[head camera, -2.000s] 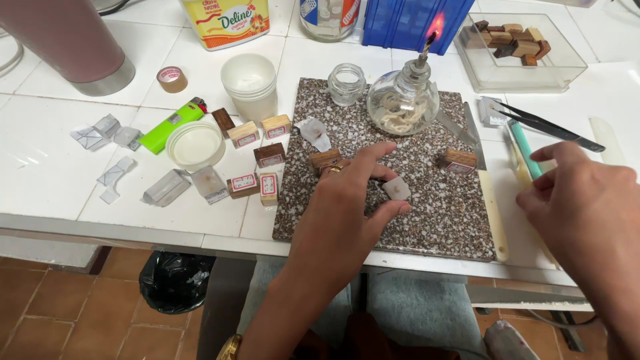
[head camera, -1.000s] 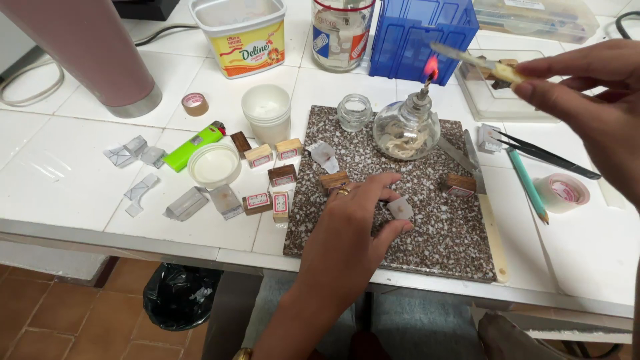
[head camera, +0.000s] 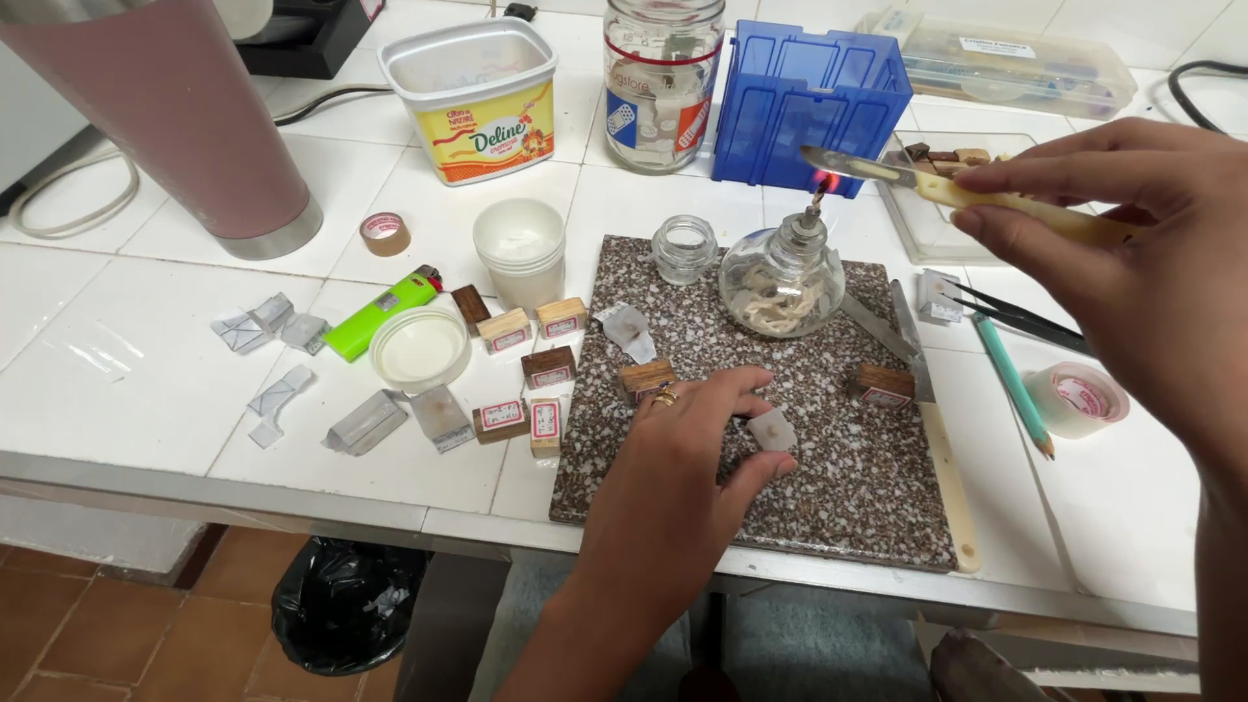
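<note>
My left hand (head camera: 673, 478) rests on the speckled stone slab (head camera: 838, 507), thumb and fingers around a small whitish block (head camera: 772, 430) with a spot on top. My right hand (head camera: 1121, 214) is raised at the right, shut on the pale handle of a knife (head camera: 1014, 207). The blade lies in or just over the flame of a glass spirit lamp (head camera: 783, 283), whose bowl holds a coiled wick. One labelled wood block (head camera: 646, 378) stands behind my left hand, another labelled wood block (head camera: 883, 385) at the slab's right side.
Left of the slab are labelled wood blocks, a round lid (head camera: 419, 348), a green lighter (head camera: 383, 312), stacked white cups (head camera: 520, 253) and folded paper pieces. Behind stand a margarine tub (head camera: 473, 107), a glass jar and a blue plastic box (head camera: 809, 117). Black tweezers (head camera: 1029, 322) and a pencil (head camera: 1014, 386) lie right.
Two seconds ago my right hand was low by the pencil; it has risen to the lamp with the knife. My left hand stays around the whitish block.
</note>
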